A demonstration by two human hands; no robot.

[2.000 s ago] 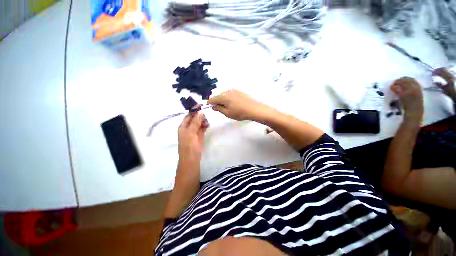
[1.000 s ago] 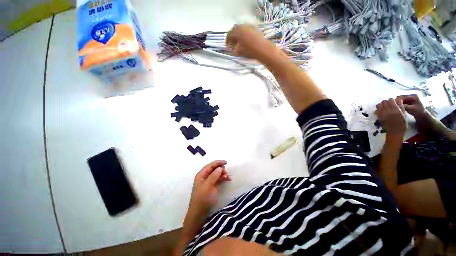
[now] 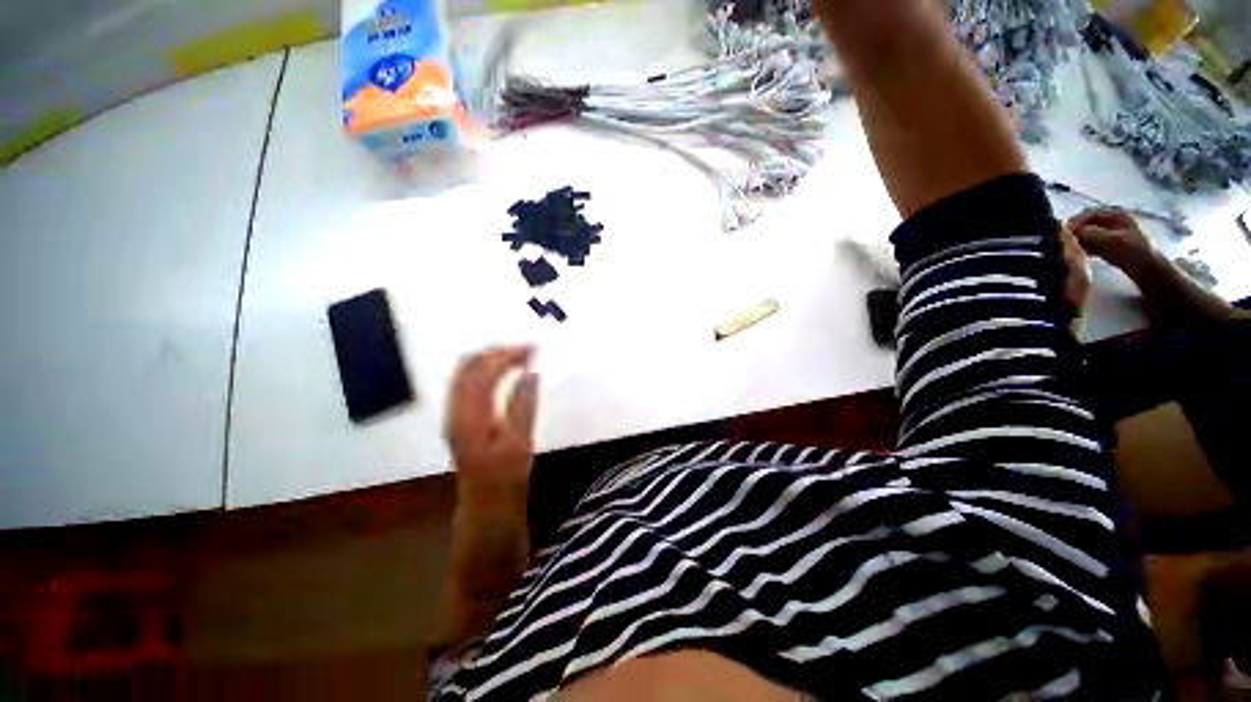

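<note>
My left hand (image 3: 494, 409) is blurred over the table's front edge, thumb and fingers apart, holding nothing that I can see. My right arm reaches far forward; the right hand is cut off by the top edge of the picture. A pile of black housings (image 3: 554, 225) lies beyond my left hand, with a small group (image 3: 538, 272) and a pair (image 3: 546, 310) nearer. A bundle of white cables (image 3: 659, 107) with dark wire ends on its left lies at the back. A pale yellow tool (image 3: 746, 320) lies right of the housings.
A smartphone (image 3: 369, 354) lies at left. A blue and orange tissue pack (image 3: 402, 85) stands at the back left. More grey cable bundles (image 3: 1166, 126) lie at the far right. Another person's hand (image 3: 1118, 240) is at right, near a dark object (image 3: 882, 317). A red stool (image 3: 96, 634) is at lower left.
My right hand has left my left hand and the housings, passed over the cable bundle and gone out at the top. The cable seen earlier in my hands is gone from there.
</note>
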